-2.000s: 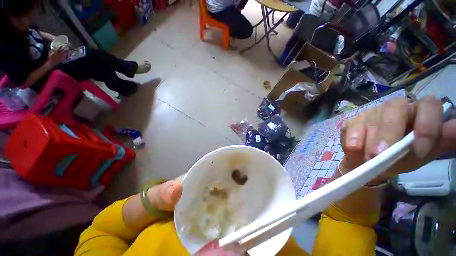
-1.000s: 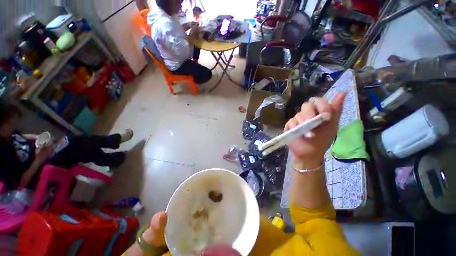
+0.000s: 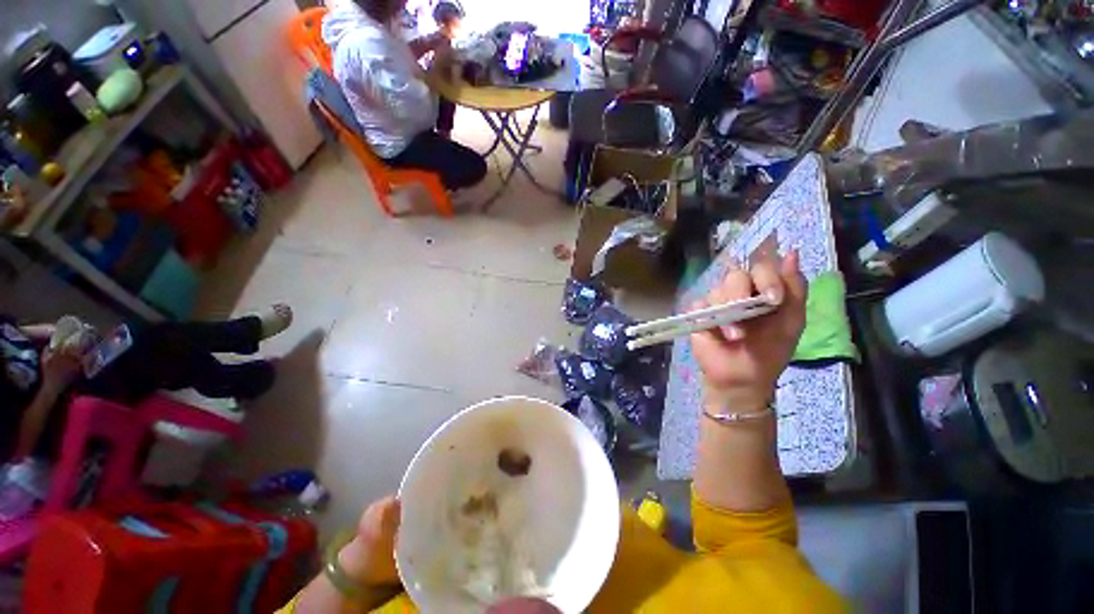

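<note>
A deep white bowl (image 3: 564, 504) is at the bottom centre, tilted toward the camera, with a little rice low inside and a dark food scrap on its inner wall. My left hand (image 3: 374, 546) holds its left rim; the fingers under it are hidden. A fingertip shows at the bowl's lower edge. My right hand (image 3: 746, 330) is raised right of the bowl, closed on a pair of white chopsticks (image 3: 690, 324). Their tips point left, apart from the bowl, with nothing seen between them.
A speckled folding table (image 3: 816, 420) stands right, with a green cloth (image 3: 823, 318). A cardboard box (image 3: 624, 228) and dark bags (image 3: 609, 336) are on the floor ahead. A person (image 3: 390, 90) sits at a round table (image 3: 498, 98); another sits left, by red stools (image 3: 168, 558).
The view has swung up and right, showing more of the room. My right hand has moved from near the camera to farther out, chopsticks now away from the bowl. The bowl stays in my left hand.
</note>
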